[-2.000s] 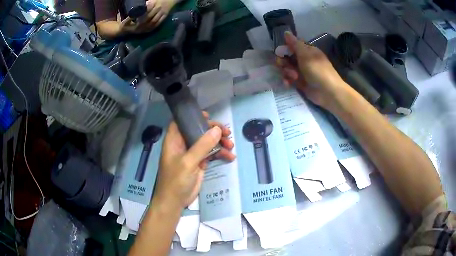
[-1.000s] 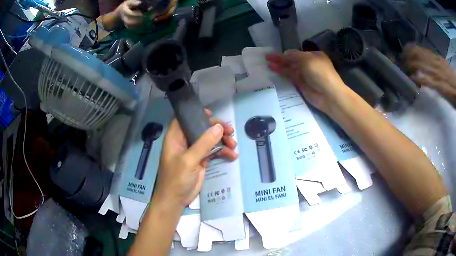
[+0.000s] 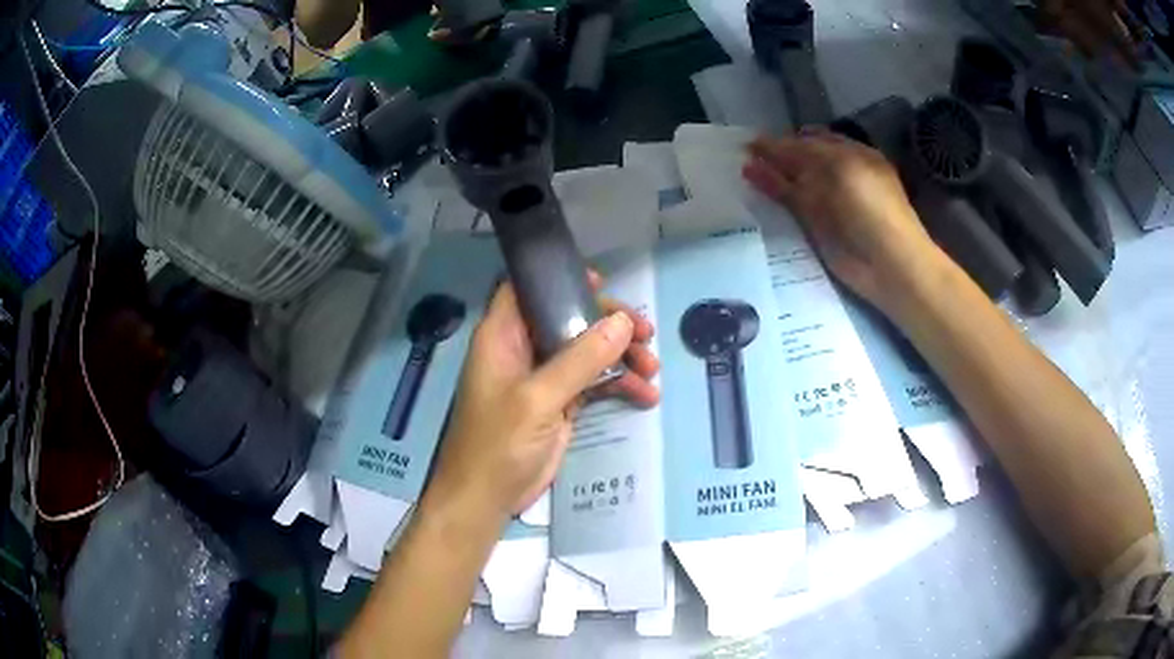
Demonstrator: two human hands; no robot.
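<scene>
My left hand point(image 3: 534, 373) holds a dark grey mini fan point(image 3: 547, 264) by the lower handle, its open round head up and tilted left. The fan is above flat light blue retail boxes point(image 3: 711, 451) printed "MINI FAN". My right hand point(image 3: 843, 200) is over the upper end of the boxes, fingers pointing left, with nothing seen in it. Another fan point(image 3: 788, 52) stands out just beyond my right hand, its handle running down toward the hand; I cannot tell whether they touch.
A pile of mini fans point(image 3: 1017, 206) lies right of my right hand. A desk fan point(image 3: 258, 193) and dark grey stacked round parts point(image 3: 232, 418) are at left. Cartons point(image 3: 1146, 161) stand at far right. Crumpled clear plastic point(image 3: 142, 560) is lower left. Parts of other people show at the top.
The view has shifted, so things sit farther right. Since two seconds ago my right hand has let go of the far fan. Another person's hand at the right has withdrawn from the fan pile.
</scene>
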